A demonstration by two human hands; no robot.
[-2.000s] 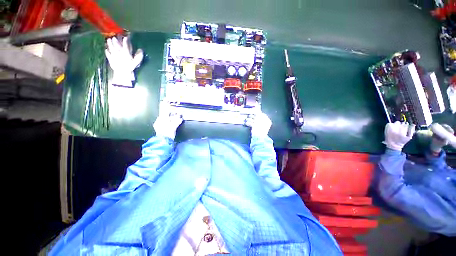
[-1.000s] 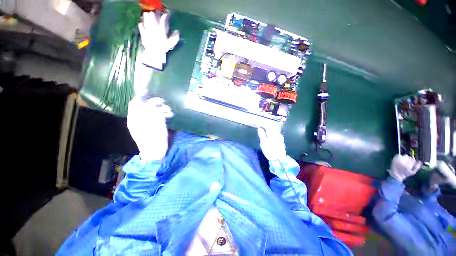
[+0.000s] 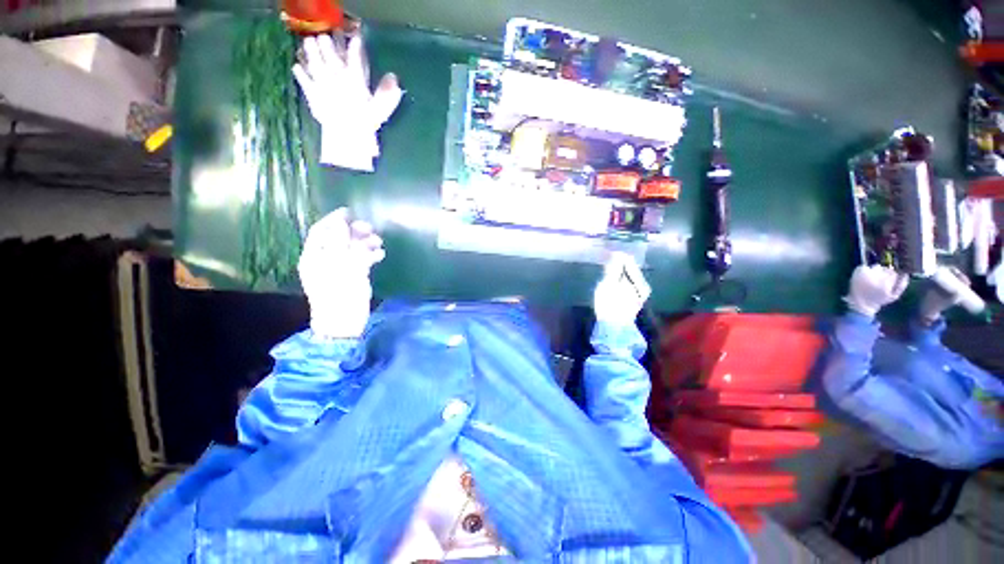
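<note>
A circuit board assembly (image 3: 567,154) with long pale heatsinks and orange-red coils lies flat on the green bench in front of me, on a pale backing sheet (image 3: 454,229). My left hand (image 3: 338,268), in a white glove, is at the bench's near edge left of the board and apart from it, fingers slightly curled, holding nothing that shows. My right hand (image 3: 621,291), also in a white glove, is at the near right corner of the sheet. Its fingers are bent and it is not clear whether they touch the sheet.
A spare white glove (image 3: 350,105) and a bundle of green strands (image 3: 270,165) lie at the left. A dark electric screwdriver (image 3: 719,204) lies right of the board. Red pads (image 3: 749,358) are stacked below the bench. A neighbouring worker's gloved hands (image 3: 877,289) are at another board (image 3: 897,209).
My left hand has come off the sheet and moved left. My right hand stays near the sheet's right corner. The board sits further right in view and slightly turned, as the view has shifted.
</note>
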